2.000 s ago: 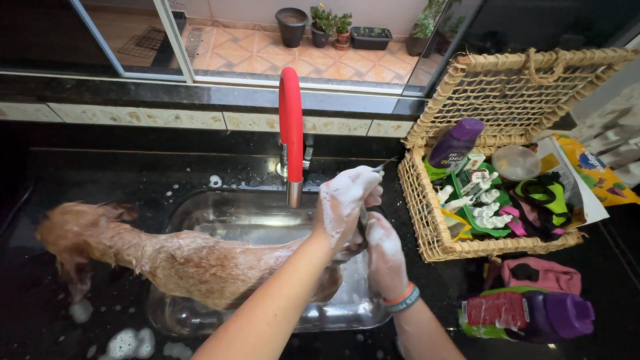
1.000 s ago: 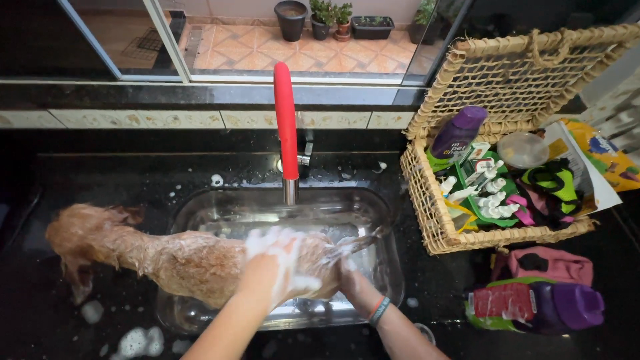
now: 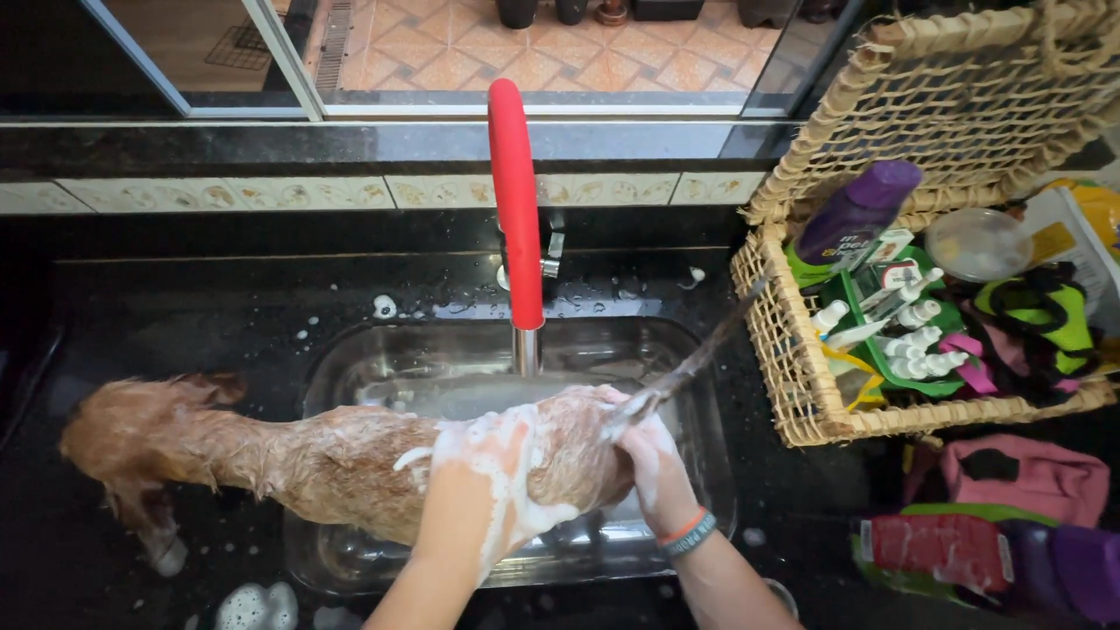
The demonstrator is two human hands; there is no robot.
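A wet brown dog (image 3: 350,464) stands in the stainless steel sink (image 3: 717,437), its head and long ears over the black counter at the left. Lather covers my left hand (image 3: 490,472), which lies across the dog's lower back with its fingers spread over the fur. My right hand (image 3: 649,459) is at the dog's rear, just under the base of the raised, thin wet tail (image 3: 700,354). Its fingers are partly hidden behind the rump, so its hold is unclear. A red flexible faucet (image 3: 516,201) arches over the sink, above the dog's back.
An open woven basket (image 3: 792,367) at the right holds a purple bottle (image 3: 853,219), small white-capped bottles and other supplies. Beside it lie a pink cloth item (image 3: 1041,481) and a purple-capped bottle (image 3: 1032,560). Foam (image 3: 256,606) spots the black counter. A window (image 3: 542,109) lies behind the faucet.
Two seconds ago both hands were raised together near the dog's rear. My left hand then came down onto its back, where it remains, and my right hand is at the tail base.
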